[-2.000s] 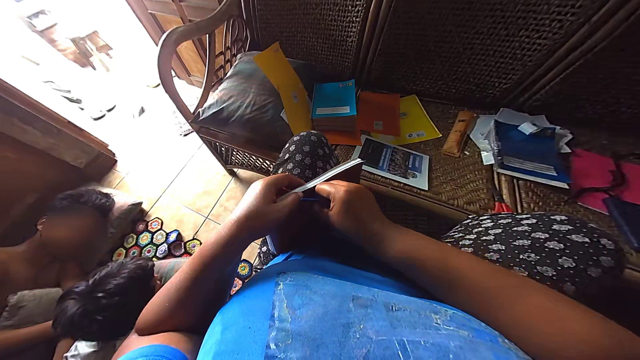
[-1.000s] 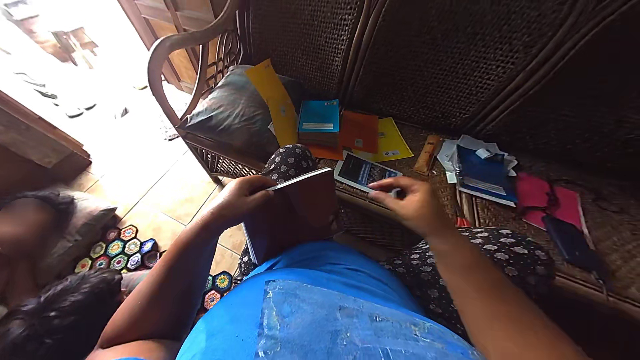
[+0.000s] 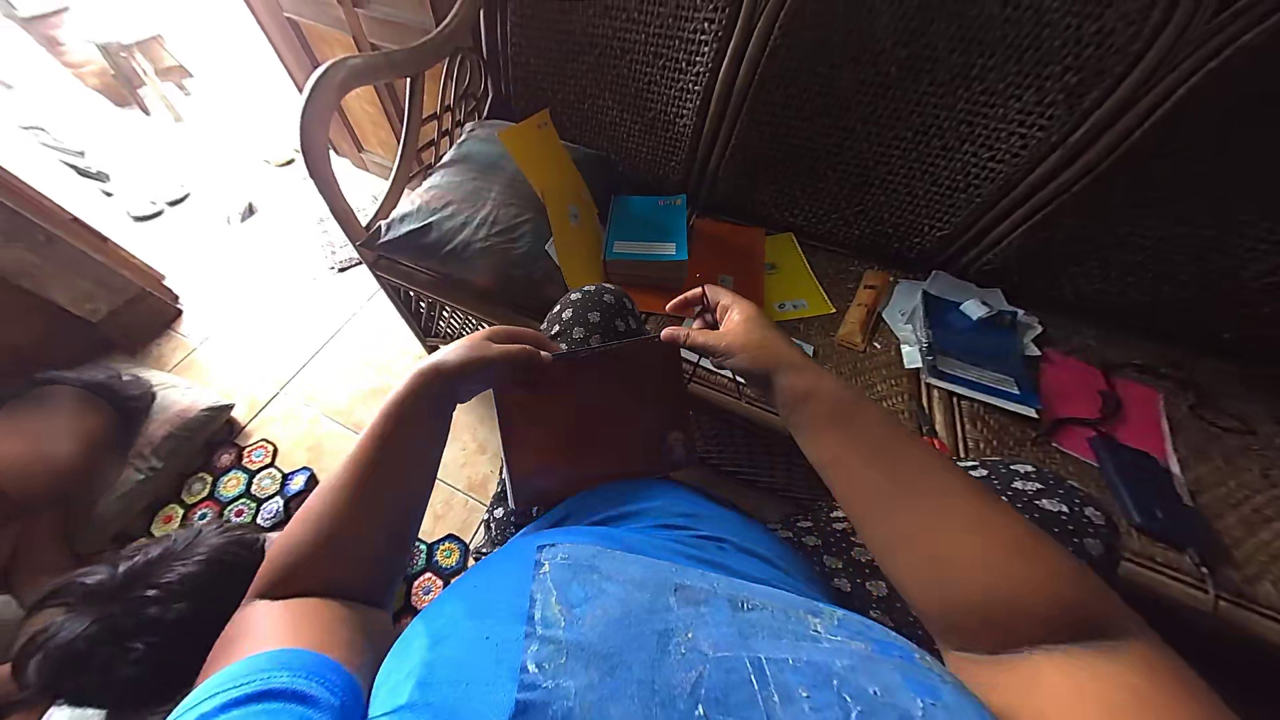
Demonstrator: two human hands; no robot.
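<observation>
A dark reddish-brown notebook or folder point(image 3: 600, 420) stands on my lap, its upper edge level with my knee. My left hand point(image 3: 490, 360) grips its upper left corner, fingers over the edge. At the upper right corner, my right hand point(image 3: 725, 325) pinches the edge between thumb and fingers, with a thin dark item, possibly a pen, among the fingers. Behind that hand, a booklet point(image 3: 715, 372) lies mostly hidden on the rattan bench. A blue notebook stack point(image 3: 647, 228), an orange notebook point(image 3: 728, 255) and a yellow notebook point(image 3: 795, 280) lie beyond my hands.
The rattan bench point(image 3: 880, 385) also holds a cushion point(image 3: 480, 200), a wooden item point(image 3: 863, 310), a dark blue notebook point(image 3: 970, 345) on papers, a pink folder point(image 3: 1100, 400) and a dark pouch point(image 3: 1140, 490). Red-handled scissors point(image 3: 932, 440) lie near my leg. Two people are at the lower left.
My right hand has moved from above the booklet to the reddish-brown notebook's upper right corner. My left hand keeps its hold on the notebook. Two seconds ago both hands were close together on it.
</observation>
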